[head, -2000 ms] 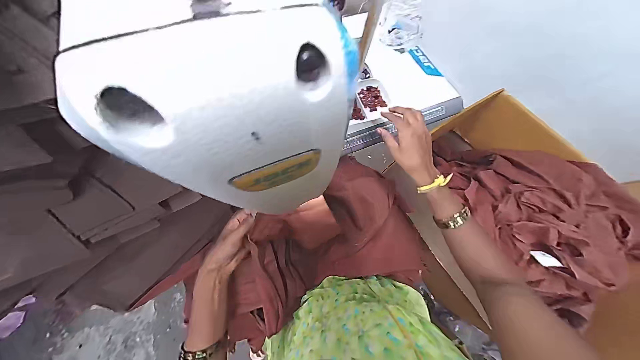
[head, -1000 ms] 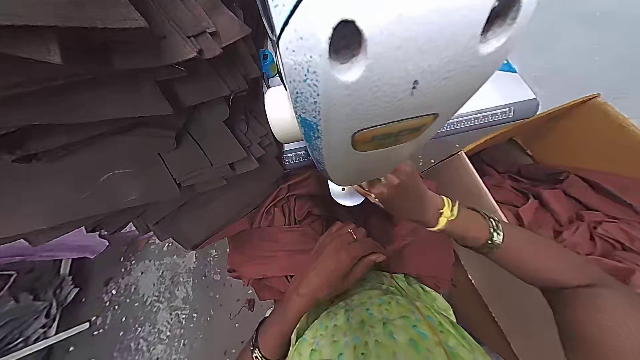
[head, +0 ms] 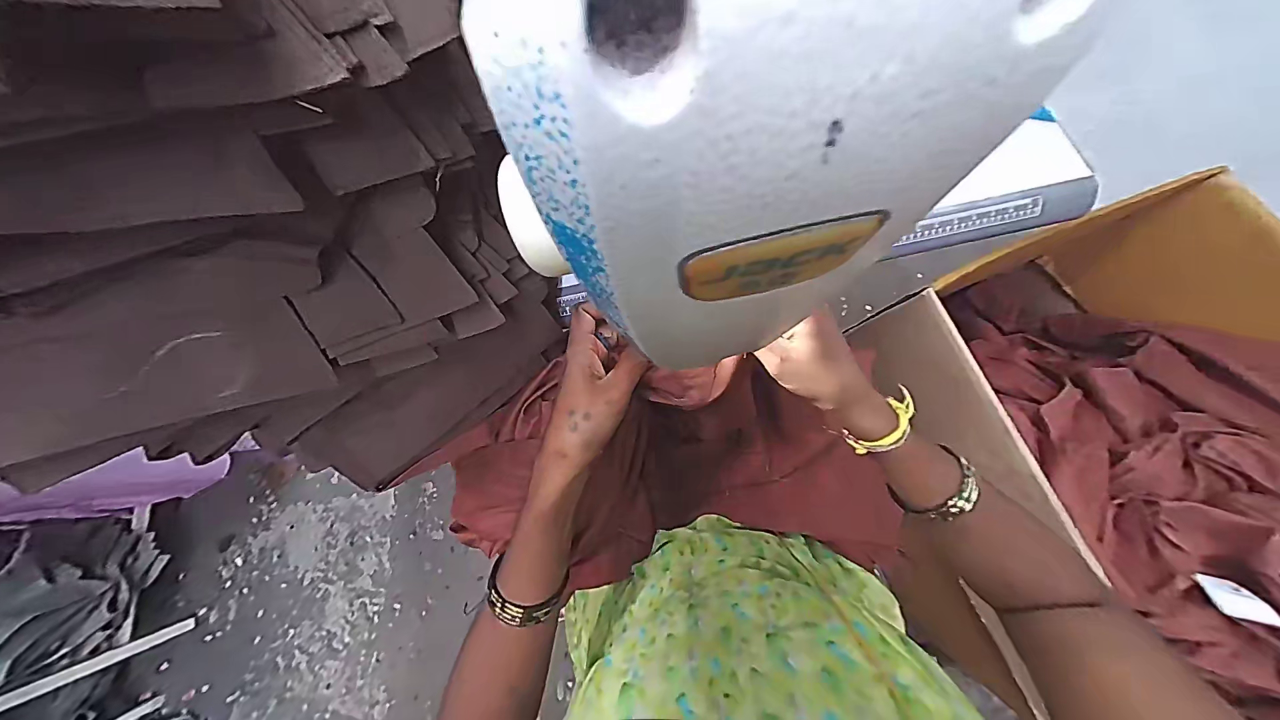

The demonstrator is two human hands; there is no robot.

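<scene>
A white Jack sewing machine head (head: 740, 170) fills the upper middle and hides part of the work beneath it. Below it, reddish-brown fabric (head: 790, 470) hangs over my lap. My left hand (head: 595, 390) pinches the fabric's edge at the machine's lower left. On the other side, my right hand (head: 815, 365) grips the same fabric, its fingertips partly behind the machine head. The fabric edge stretches between both hands.
Stacks of dark brown cut fabric pieces (head: 220, 300) lie at the left. At the right, a cardboard box (head: 1180, 250) holds more reddish-brown fabric (head: 1170, 470). Purple cloth (head: 130, 485) and dark cloth (head: 60, 600) lie at the lower left, by the speckled floor (head: 320, 590).
My right hand has come from beside the small tray of dark red pieces to the fabric. My left hand has gone from lying on the fabric to pinching its edge. The view has shifted.
</scene>
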